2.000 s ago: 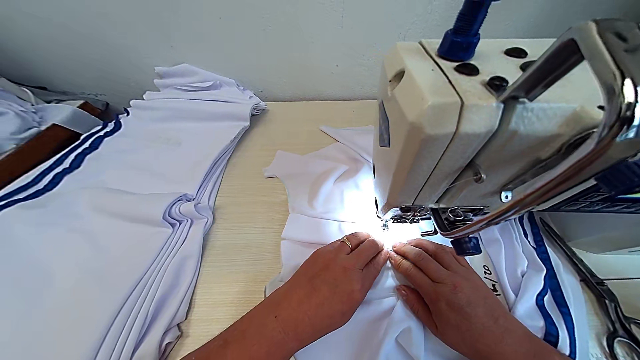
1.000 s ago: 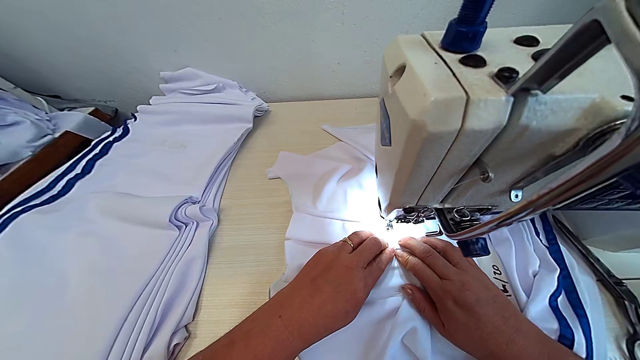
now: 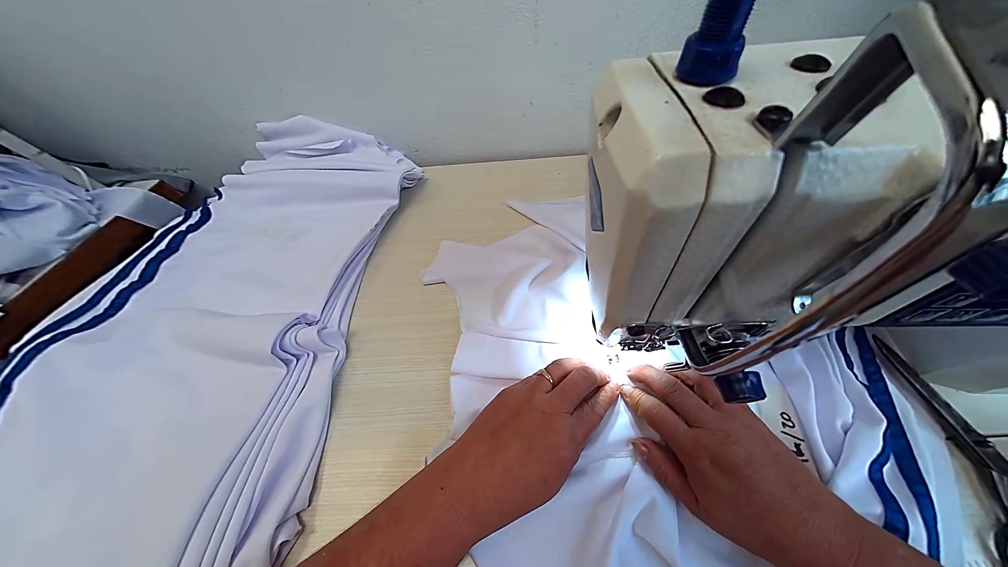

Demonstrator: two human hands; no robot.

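Note:
White fabric (image 3: 512,291) lies under the lit needle area of an industrial sewing machine (image 3: 669,197). My left hand (image 3: 543,425), with a ring on one finger, rests on the fabric just in front of the presser foot (image 3: 614,354). Beside it my right hand (image 3: 701,449) presses on the same fabric, its fingertips nearly meeting those of the left. Both hands are flat with bent fingers, and no grip on the cloth shows. Glare from the machine's lamp washes out the needle and the cloth around it.
A stack of white fabric pieces with blue stripes (image 3: 236,260) covers the left side of the table (image 3: 394,291). More blue-striped white fabric (image 3: 906,441) lies at the right, near black-handled scissors (image 3: 945,409). A brown wooden edge (image 3: 79,268) and crumpled cloth (image 3: 47,205) are at far left.

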